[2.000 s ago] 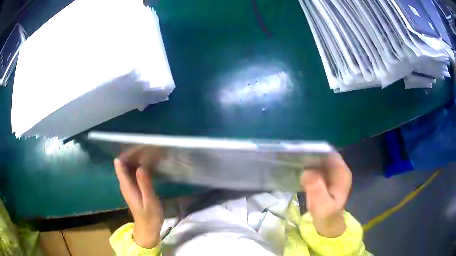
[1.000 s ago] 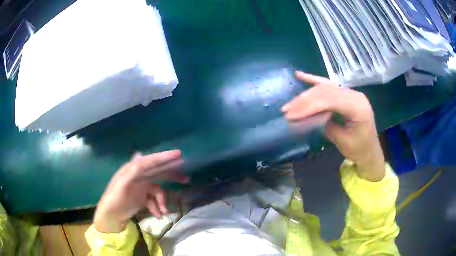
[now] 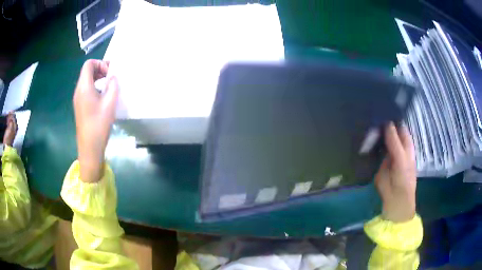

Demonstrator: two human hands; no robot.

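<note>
A tablet [image 3: 296,132] with a dark face and small white labels along its near edge is held tilted over the green bench, partly in front of a stack of white sleeves [image 3: 190,58]. My right hand [image 3: 397,174] grips the tablet at its right edge. My left hand [image 3: 95,116] is at the left edge of the white stack, thumb and fingers pinching the edge of a white sleeve. The tablet is slightly blurred, and its back is hidden.
A fanned stack of tablets with white sleeves [image 3: 438,105] leans at the right. Another tablet [image 3: 98,23] lies behind the white stack. Another person's hand [image 3: 10,129] and yellow sleeve show at far left. Brown carton [image 3: 135,253] is below the bench.
The view has shifted left. The tablet, earlier seen nearly edge-on, now shows its dark face in my right hand. My left hand has moved to the white stack.
</note>
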